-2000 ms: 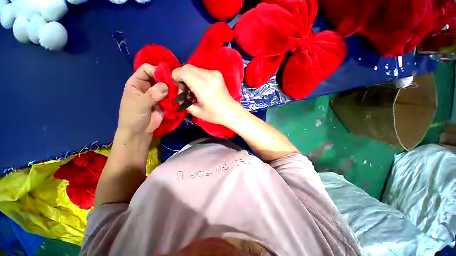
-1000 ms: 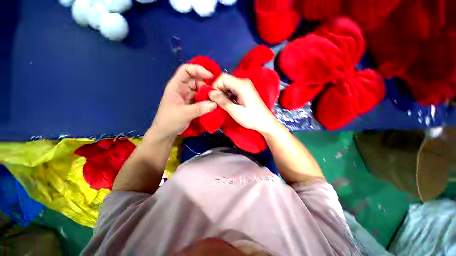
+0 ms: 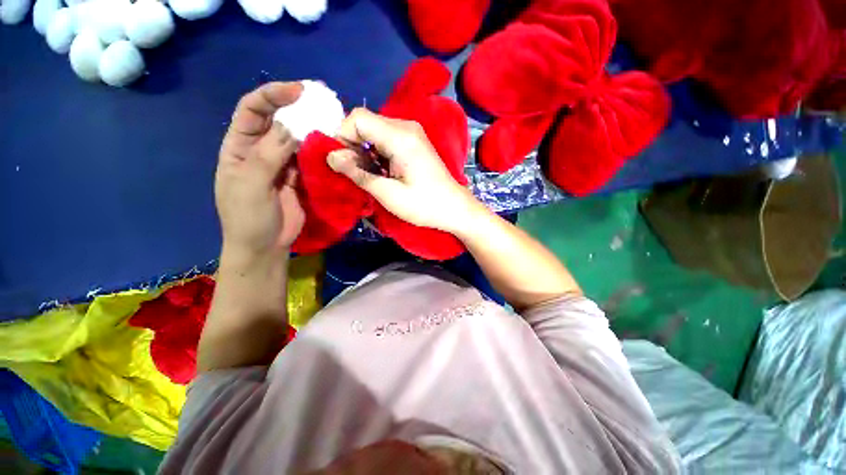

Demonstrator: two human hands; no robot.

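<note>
A white ball (image 3: 312, 111) is held in the fingertips of my left hand (image 3: 255, 172), above a red plush flower (image 3: 329, 197). My left palm rests against the flower's left side. My right hand (image 3: 394, 167) pinches at the flower's upper edge, close beside the ball. A small dark tool (image 3: 373, 160) is tucked in my right hand, partly hidden by the fingers. More red lobes spread behind and below my right hand. No needle can be made out.
White balls (image 3: 121, 62) lie at the far left of the blue table (image 3: 102, 195). Red flowers (image 3: 580, 88) lie to the right, before a darker red heap. A yellow bag (image 3: 111, 348) holding red plush is below left. Clear film, a cardboard piece and silvery sacks (image 3: 798, 371) are at right.
The white ball now shows in my left fingertips; earlier it was not visible between my hands. The flower has turned in my grip. The view shifted one way and back.
</note>
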